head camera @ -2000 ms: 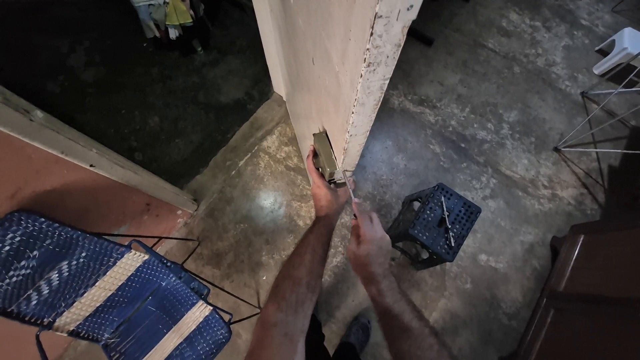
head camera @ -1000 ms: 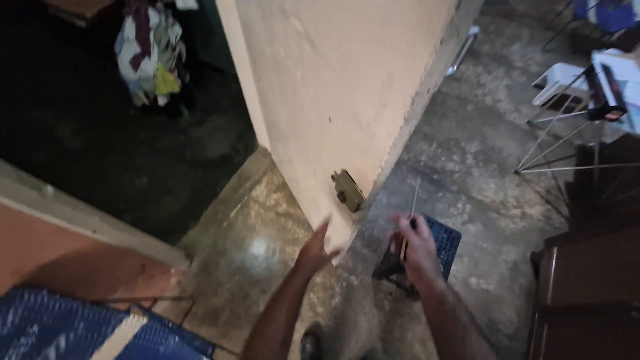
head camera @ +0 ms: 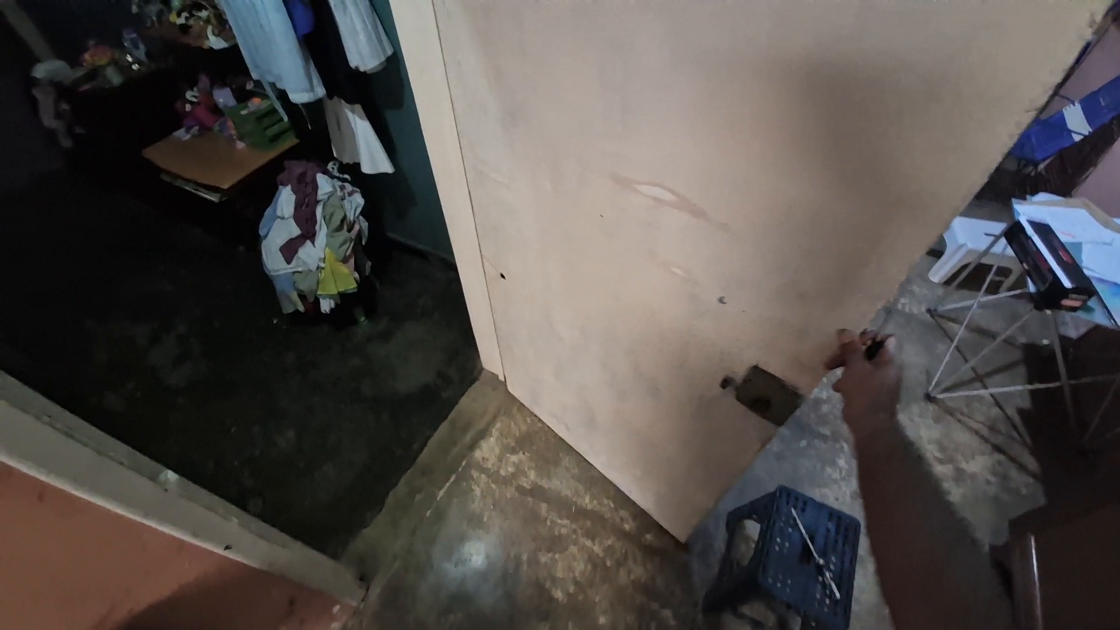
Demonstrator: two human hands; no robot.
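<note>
My right hand (head camera: pixel 864 372) is at the free edge of a pale wooden door (head camera: pixel 647 219), its fingers curled around a small dark object, probably the handle of a tool. My left hand is out of view. Left of and below my right hand, a dark metal lock case (head camera: pixel 768 395) sits on the face of the door close to that edge. Below them stands a dark blue plastic stool (head camera: pixel 809 560) with a thin metal tool (head camera: pixel 815 553) lying on its perforated top.
A heap of clothes (head camera: pixel 315 241) stands in the dark room beyond the doorway, near a low wooden table (head camera: pixel 219 157). At right are a wire-legged stand (head camera: pixel 997 297) bearing a black box (head camera: pixel 1048 262), a white plastic stool (head camera: pixel 962 249) and brown furniture (head camera: pixel 1072 569).
My left hand has left the view; it was near the lock one second ago. My right hand has moved up to the door's edge. The view has shifted to show more of the door.
</note>
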